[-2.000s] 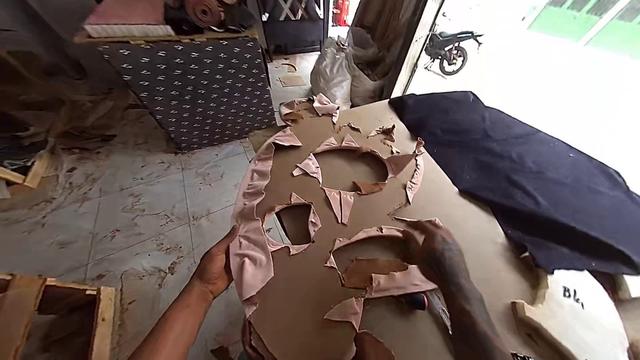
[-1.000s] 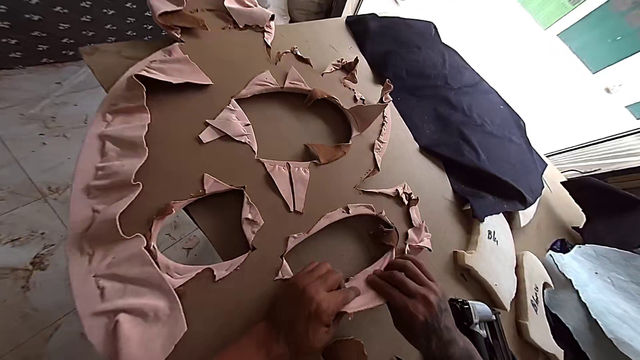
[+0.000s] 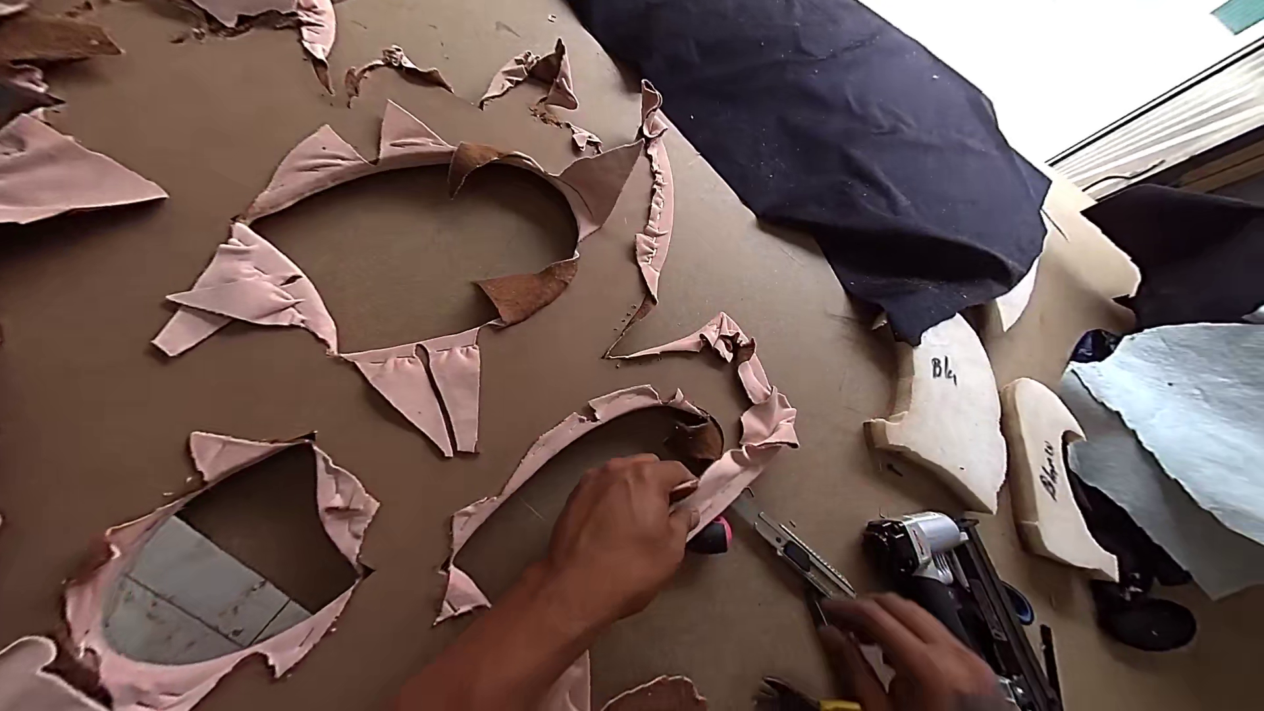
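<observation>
My left hand (image 3: 627, 523) pinches the edge of a pink leather or fabric strip (image 3: 731, 484) that curves around an oval area on the brown board (image 3: 731, 612). To its right, my right hand (image 3: 908, 652) is low in the view, fingers bent around the handle end of a snap-off utility knife (image 3: 805, 558); its metal blade end points up and left toward the strip. A black and pink tool end (image 3: 713, 536) shows beside my left hand. Other pink pieces edge a large oval (image 3: 405, 257) and a smaller cut-out (image 3: 217, 563) with tiled floor visible through it.
A pneumatic stapler (image 3: 948, 563) lies by my right hand. Behind it are foam-like shapes bearing writing (image 3: 953, 425) and a pale blue sheet (image 3: 1185, 425). Dark blue cloth (image 3: 839, 128) covers the upper right. Pink scraps (image 3: 395, 69) lie along the top.
The view has moved closer over the board. My right hand has left the strip beside my left hand and moved right to the knife. My left hand remains at the strip.
</observation>
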